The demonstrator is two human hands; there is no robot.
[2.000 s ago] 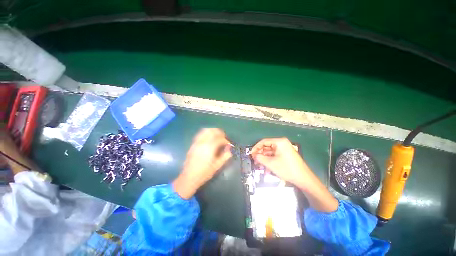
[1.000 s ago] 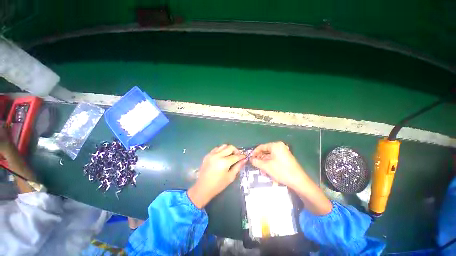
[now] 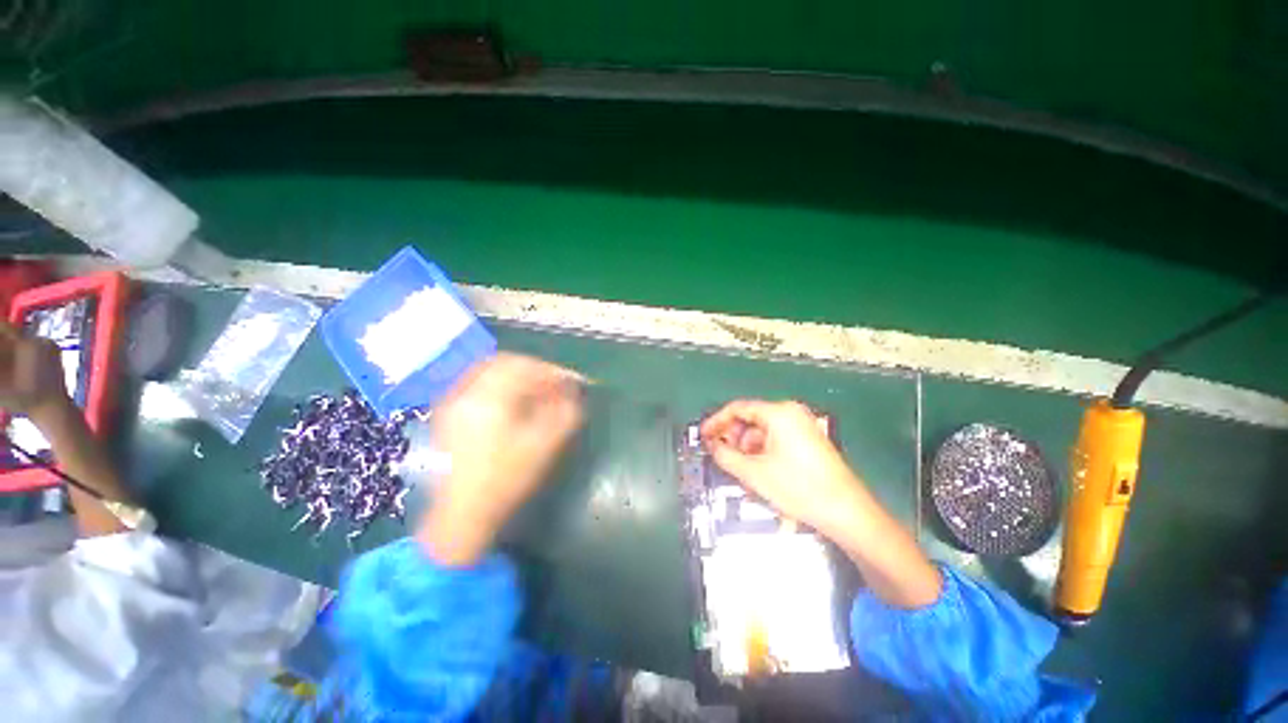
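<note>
An open tablet [image 3: 774, 593] lies on the dark green bench, its large silvery-white battery towards me and its circuit board at the far end. My right hand [image 3: 763, 445] is over the tablet's far end, fingertips pinched together; whether a small part is between them is hidden. My left hand [image 3: 506, 431] is blurred, over the bench between the tablet and the pile of small black-and-white parts [image 3: 334, 466]. I cannot tell if it holds anything. A blue bin [image 3: 346, 336] with small white parts stands behind the pile.
A round dish of screws [image 3: 993, 489] and a yellow-orange electric screwdriver [image 3: 1102, 511] with a black cord lie on the right. A clear plastic bag [image 3: 252, 360] lies left of the blue bin. A red-orange frame [image 3: 106, 346] and another person's arm [image 3: 85, 459] are at far left.
My left hand has moved left, away from the tablet and my right hand, towards the parts pile. My right hand stays over the tablet's far end. The other person's hand has moved at the red-orange frame.
</note>
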